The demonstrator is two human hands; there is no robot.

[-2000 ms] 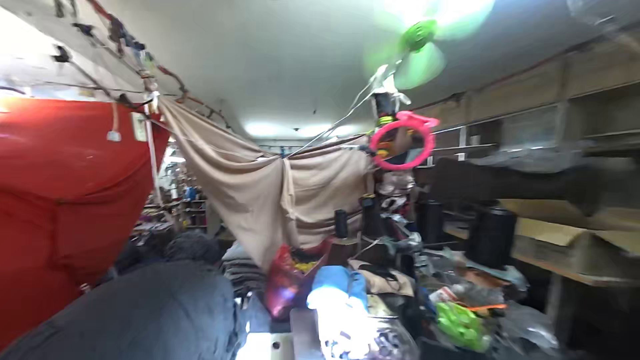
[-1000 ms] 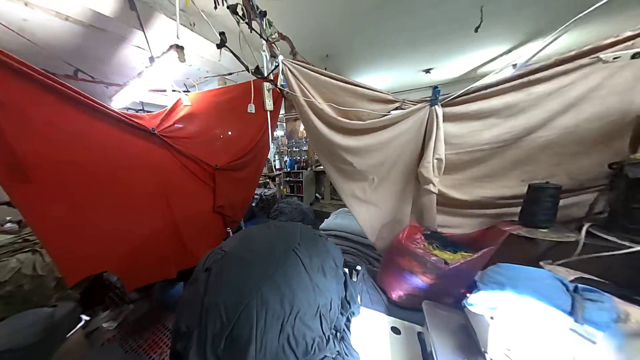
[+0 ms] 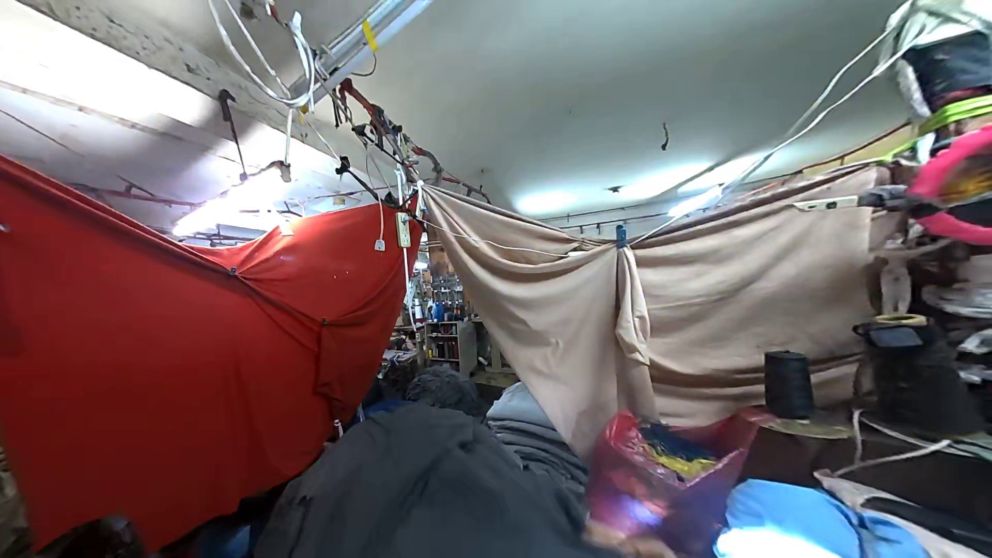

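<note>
A small blurred part of what looks like my right hand point(image 3: 629, 542) shows at the bottom edge, between a heap of dark grey cloth point(image 3: 434, 488) and a translucent red plastic bag point(image 3: 632, 480). Its fingers cannot be made out, nor whether it holds anything. My left hand is out of view. The bag's mouth gapes, with yellow and dark blue material inside. Folded grey cloths point(image 3: 535, 442) are stacked behind the dark heap. Right of the bag lies a light blue cloth point(image 3: 806, 511), brightly lit at its lower part.
A red cloth point(image 3: 178, 349) hangs at left and a beige cloth point(image 3: 744, 310) at centre and right. A black thread cone point(image 3: 788, 384) stands behind the bag. At upper right is a pink ring point(image 3: 934, 182). Cables point(image 3: 302, 70) hang overhead; shelves point(image 3: 446, 341) show through the gap.
The view has swung left since two seconds ago, bringing more of the red cloth into sight. A blurred hand now shows at the bottom edge beside the red bag.
</note>
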